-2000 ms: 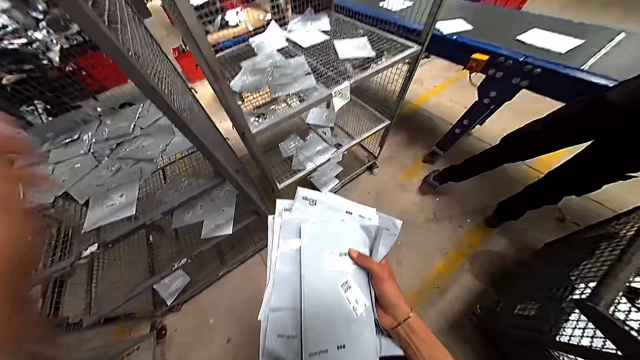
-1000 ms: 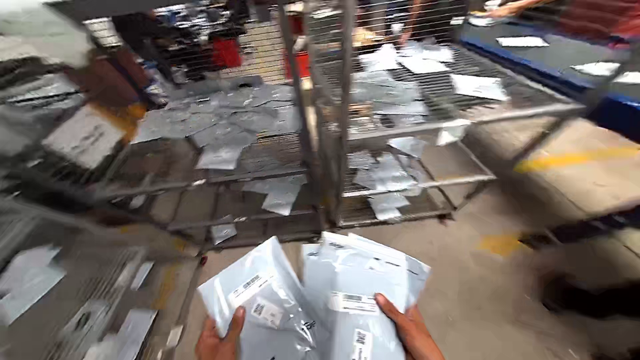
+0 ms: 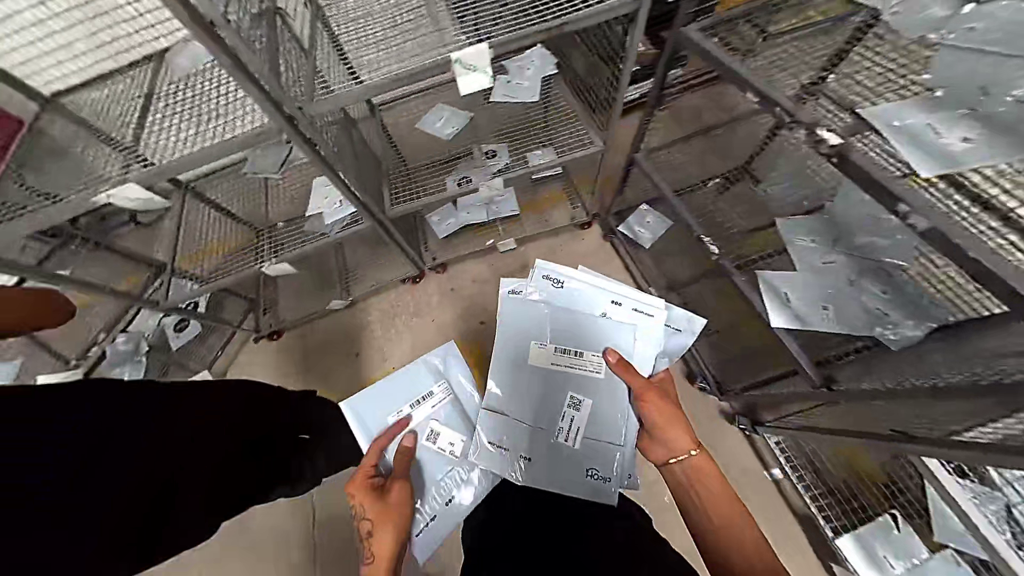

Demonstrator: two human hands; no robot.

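Note:
In my right hand [image 3: 660, 412] is a stack of pale grey plastic mailing bags [image 3: 560, 400], the thumb on top of the front one. That front bag bears two white labels with printed codes. My left hand [image 3: 384, 488] holds one plastic mailing bag [image 3: 448, 468], also labelled, tilted to the left of the stack. Its thumb and forefinger lie on the bag's face; the other fingers are hidden. The left bag's right edge meets or overlaps the lower left edge of the stack.
Wheeled wire-mesh cage shelves [image 3: 496, 120] stand ahead, with flat mailing bags on several levels. Another mesh rack [image 3: 848, 168] with bags is at the right. At the left are a black-clothed part of a person [image 3: 160, 464] and another person's arm [image 3: 32, 312]. Concrete floor [image 3: 376, 320] shows between.
The view has swung strongly to other cage shelves. Two seconds ago my right hand held the bags alone; since then my left hand has taken hold of one bag, and it is now apart from the stack's face.

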